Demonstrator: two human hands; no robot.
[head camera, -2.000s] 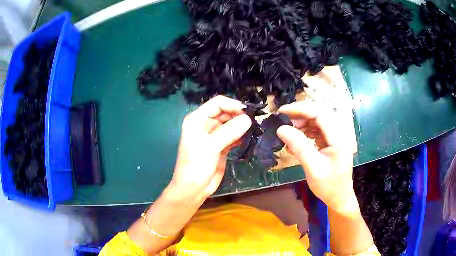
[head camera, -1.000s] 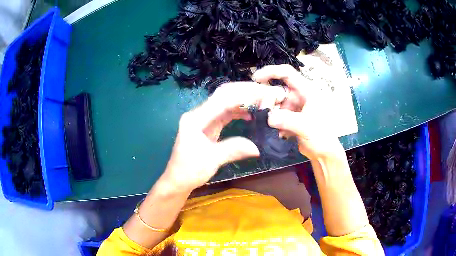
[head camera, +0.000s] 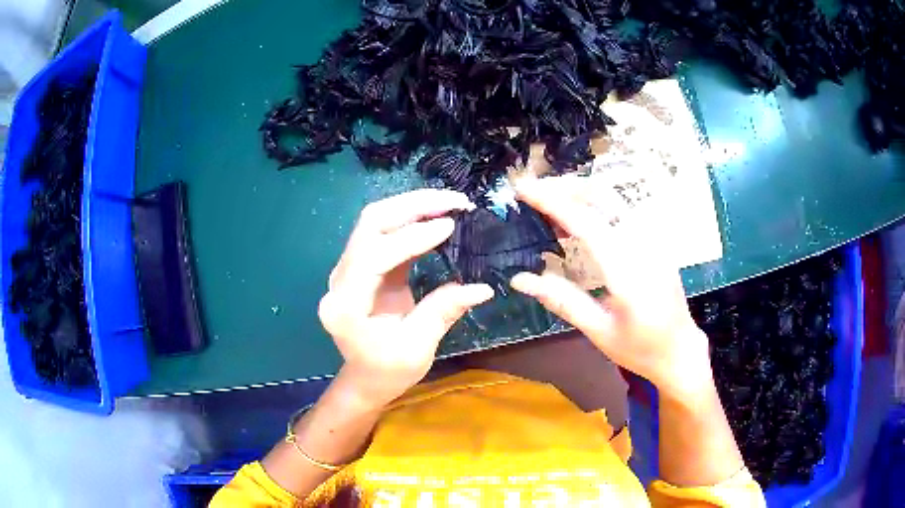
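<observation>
A black pleated petal piece is spread like a fan between my hands, above the near part of the green table. A small whitish-blue spot shows at its far edge. My left hand holds its left side, with fingers at the far edge and thumb at the near edge. My right hand holds its right side in the same way. The tan cardboard glue board lies partly under my right hand. A loose pile of black petal pieces lies just beyond my hands.
A left blue bin with black pieces stands at the table's left edge. A dark flat case lies beside it. A right blue bin full of black pieces is below the table edge, by my right arm. The green table has a curved-looking edge.
My hands were close together around dark pieces. Now they are farther apart, with the black piece opened flat between them. My left thumb has come onto its near edge.
</observation>
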